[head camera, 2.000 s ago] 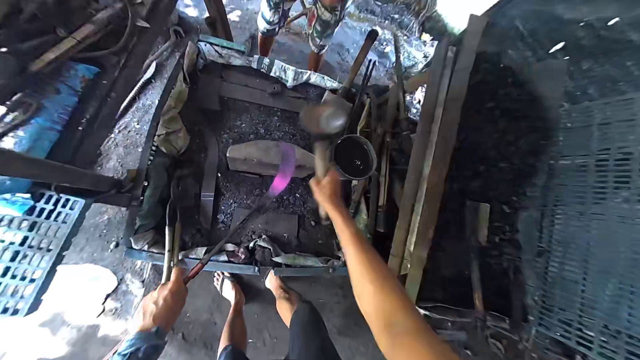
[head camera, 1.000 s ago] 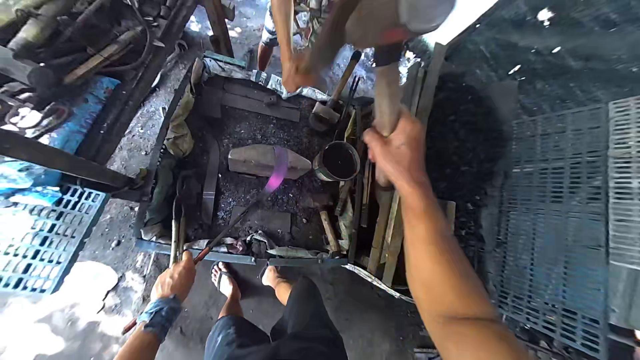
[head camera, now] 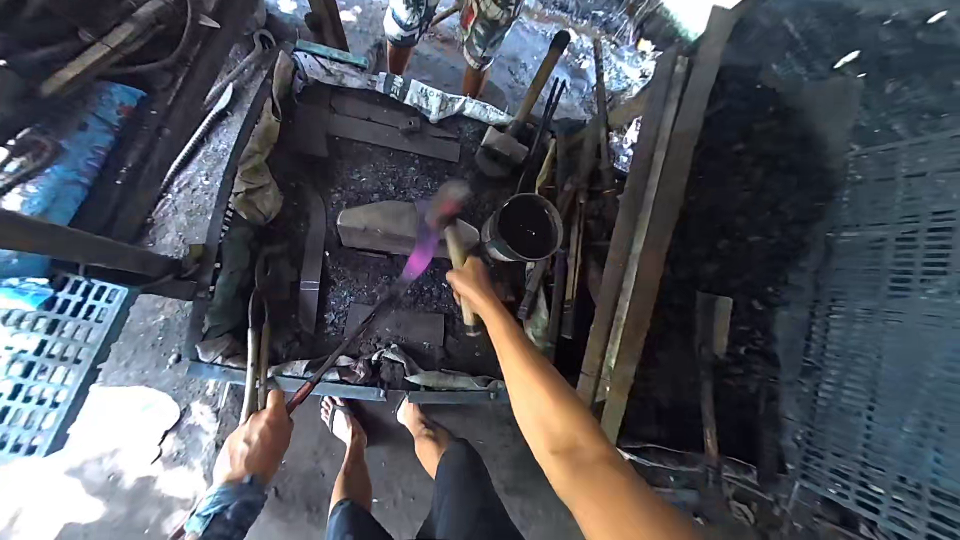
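My left hand (head camera: pixel 259 442) is closed around the dark rod-like shank of a hot metal piece (head camera: pixel 421 251), whose glowing purple-pink part lies across the steel anvil block (head camera: pixel 379 227). Tongs (head camera: pixel 257 356) with pale handles stand just beyond that hand; whether it touches them, I cannot tell. My right hand (head camera: pixel 471 283) grips the wooden handle of a hammer (head camera: pixel 448 206). Its blurred head is over the glowing metal; contact cannot be told. A second, long-handled hammer (head camera: pixel 504 146) rests with its head down at the bed's back right.
Right of the anvil stands a round can of dark liquid (head camera: pixel 529 227). Flat steel pieces (head camera: pixel 311 262) lie in the cloth-edged bed of dark grit. Long wooden boards (head camera: pixel 649 225) border the right side. Another person's legs (head camera: pixel 480 45) show beyond the far edge. A plastic crate (head camera: pixel 56 360) is at left.
My right hand and its hammer have come down from the raised position one second ago. The long-handled hammer's head has shifted back and right. The other person's hand is out of view.
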